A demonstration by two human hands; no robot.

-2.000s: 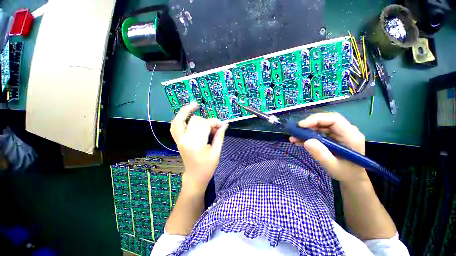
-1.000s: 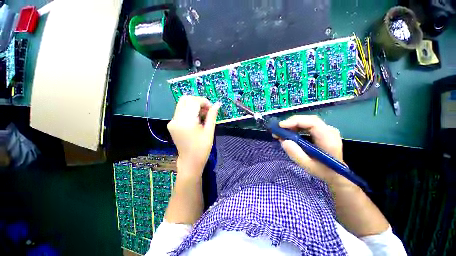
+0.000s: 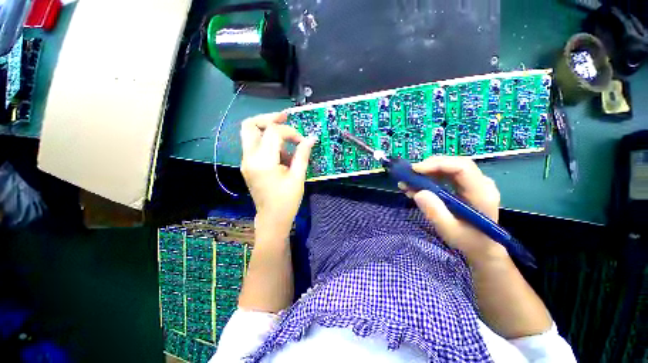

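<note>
The green PCB panel [image 3: 465, 117] lies on the bench along the front of the black plate, its right end slightly farther back. My right hand [image 3: 455, 202] grips the dark blue soldering iron [image 3: 465, 213], its metal tip over the panel's left part. My left hand [image 3: 273, 159] is at the panel's left end, thumb and forefinger close together at the board. The pale solder wire [image 3: 218, 145] loops from the solder reel [image 3: 241, 41] down behind my left hand; its end at the fingertips is too fine to see clearly.
The black plate [image 3: 405, 42] lies behind the panel. A cardboard sheet [image 3: 106, 99] is at left, stacked PCB panels [image 3: 192, 283] below the bench edge. At right are a slim dark tool [image 3: 563, 142], a brownish pot [image 3: 568, 78], a yellowish sponge [image 3: 612, 98] and a black box [image 3: 639, 170].
The panel has shifted right against the plate and now covers the yellow rods seen earlier at its right end. The iron's tip and my left fingers are still close together over its left part.
</note>
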